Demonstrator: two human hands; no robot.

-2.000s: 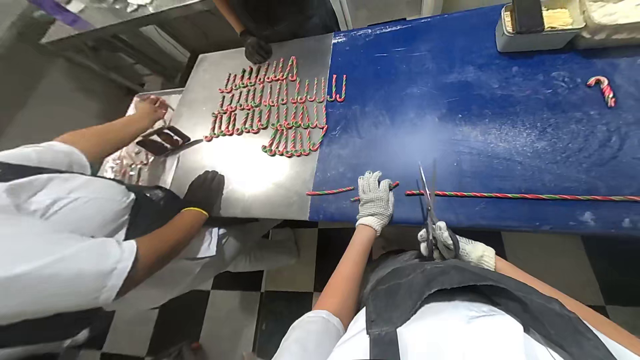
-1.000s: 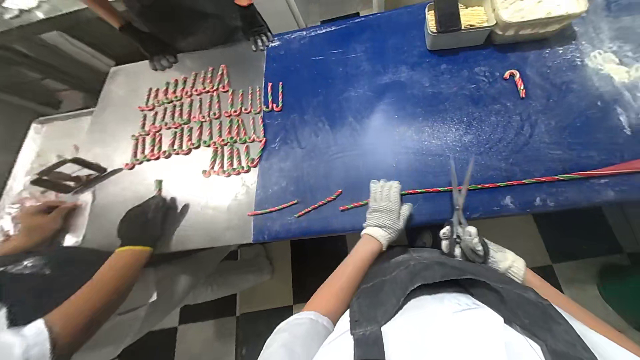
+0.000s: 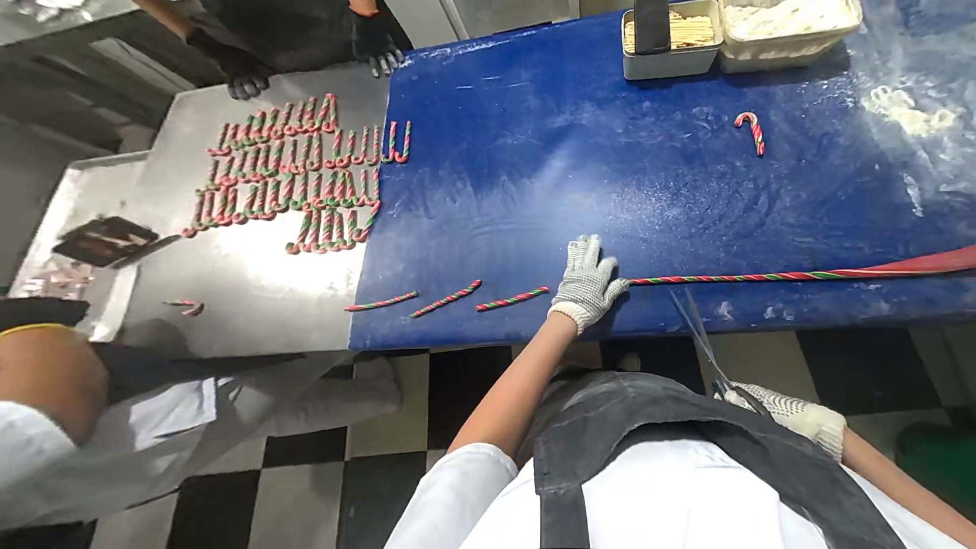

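Observation:
My left hand (image 3: 585,284), in a white knit glove, lies palm down at the left end of a long red, green and white candy rope (image 3: 732,279) on the blue table; its grip underneath is hidden. My right hand (image 3: 778,412), gloved alike, holds a pair of scissors (image 3: 709,347) by the handles at the table's front edge, blades up and blurred. Left of my left hand lie three cut candy sticks: one near the glove (image 3: 512,298), a middle one (image 3: 447,298) and a far one (image 3: 383,300). The rope widens into a red mass (image 3: 930,263) at the right.
Rows of candy canes (image 3: 274,168) cover part of the steel table (image 3: 267,328). One cane (image 3: 752,133) lies on the blue table (image 3: 488,221). A tub of sticks (image 3: 671,65) and a tub of white powder (image 3: 789,46) stand behind. Co-workers in black gloves stand left and behind.
Another cut stick lies left of my left hand than one second ago. My right hand has drawn the scissors back from the rope. The view has shifted right since two seconds ago.

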